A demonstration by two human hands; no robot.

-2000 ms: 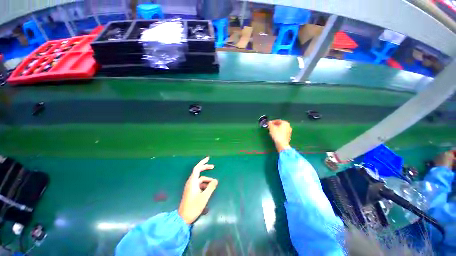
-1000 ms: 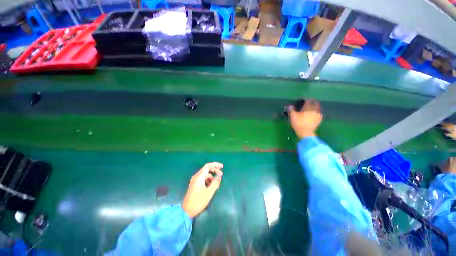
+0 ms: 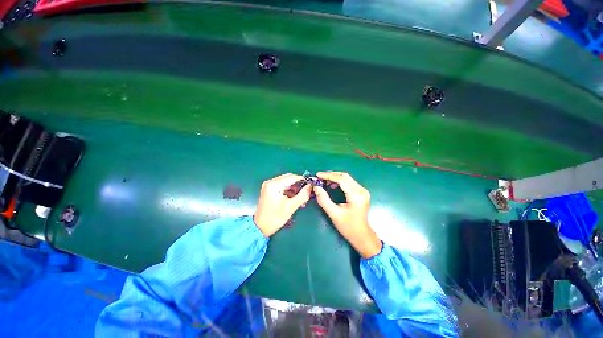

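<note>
My left hand [image 3: 279, 201] and my right hand [image 3: 347, 206] meet above the green bench top in the middle of the view. Their fingertips hold a small round black unit [image 3: 312, 181] between them. Fingers cover most of the unit, so its details are hidden. More round black units lie spaced on the conveyor belt: one at the far left [image 3: 59, 47], one in the middle [image 3: 267, 63] and one at the right [image 3: 433, 97].
A black ridged box [image 3: 512, 254] with a thick cable stands at the right bench edge, beside a blue bundle [image 3: 570, 216] and a grey-white post [image 3: 562, 183]. Another black box [image 3: 59, 165] and a round part [image 3: 69, 216] are at the left. A red string [image 3: 423, 164] lies along the belt edge.
My right hand has come back from the belt to the bench and joined my left hand. Both now hold a unit. The view has tilted down, and the black bins have left it.
</note>
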